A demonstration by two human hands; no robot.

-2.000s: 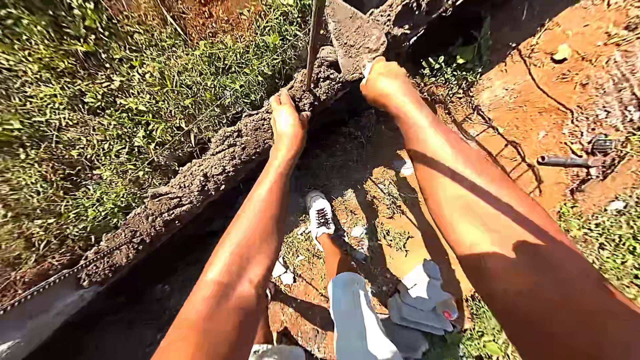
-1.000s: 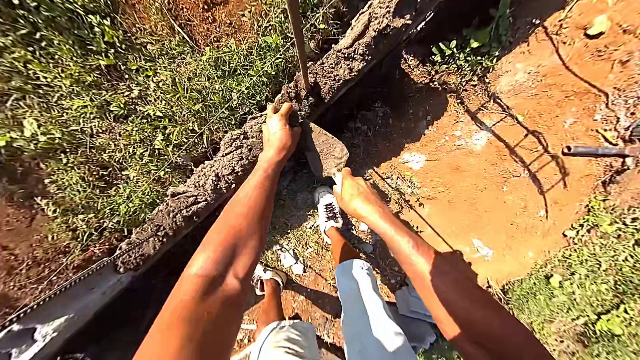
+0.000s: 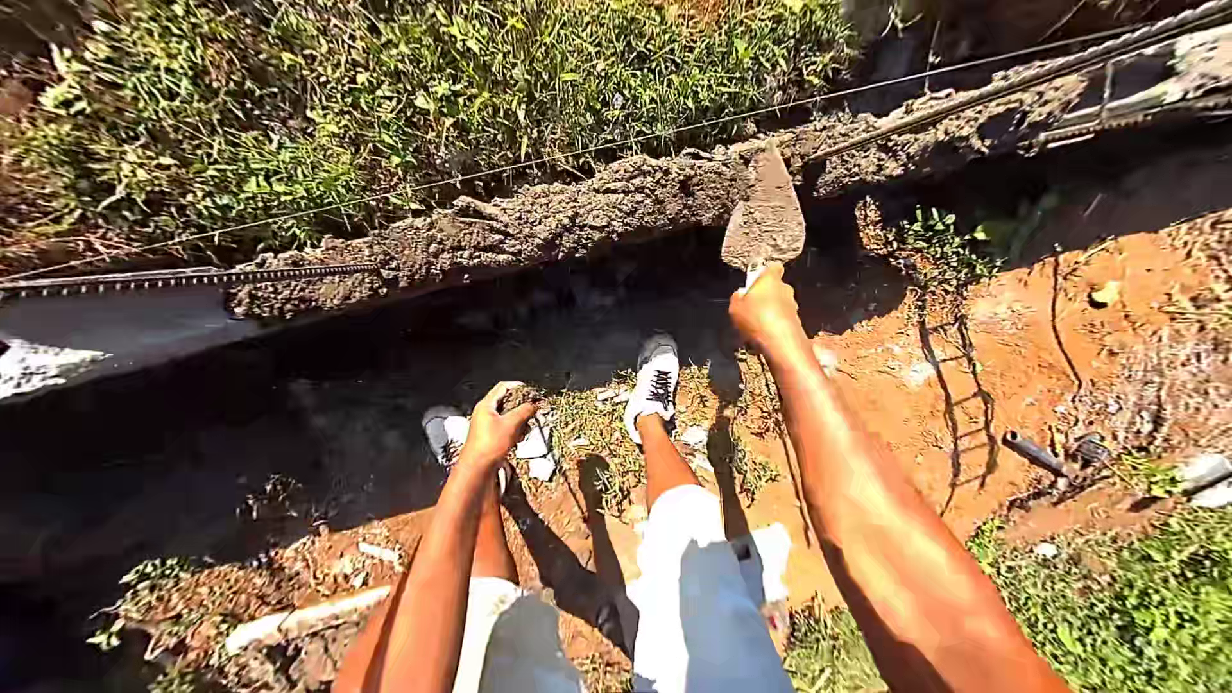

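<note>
My right hand (image 3: 765,306) grips the handle of a pointed masonry trowel (image 3: 767,217). The mortar-smeared blade points away from me, its tip against the wet mortar (image 3: 597,207) laid along the top of a low wall. Lower down, in front of my left shoe, my left hand (image 3: 499,423) is curled around a small dark lump that looks like mortar (image 3: 522,397). A ribbed steel bar (image 3: 192,279) runs along the wall top, and a thin string (image 3: 539,166) stretches above the mortar.
Grass (image 3: 404,87) grows beyond the wall. A shadowed trench lies on my side of it. A dark pipe (image 3: 1035,452) sticks out of the orange soil at the right, and a pale stick (image 3: 308,616) lies at lower left. White rubble is scattered around my shoes.
My left hand has come away from the upright rod at the wall and back toward my body. The trowel has gone from beside my left hand onto the mortar. The view has shifted.
</note>
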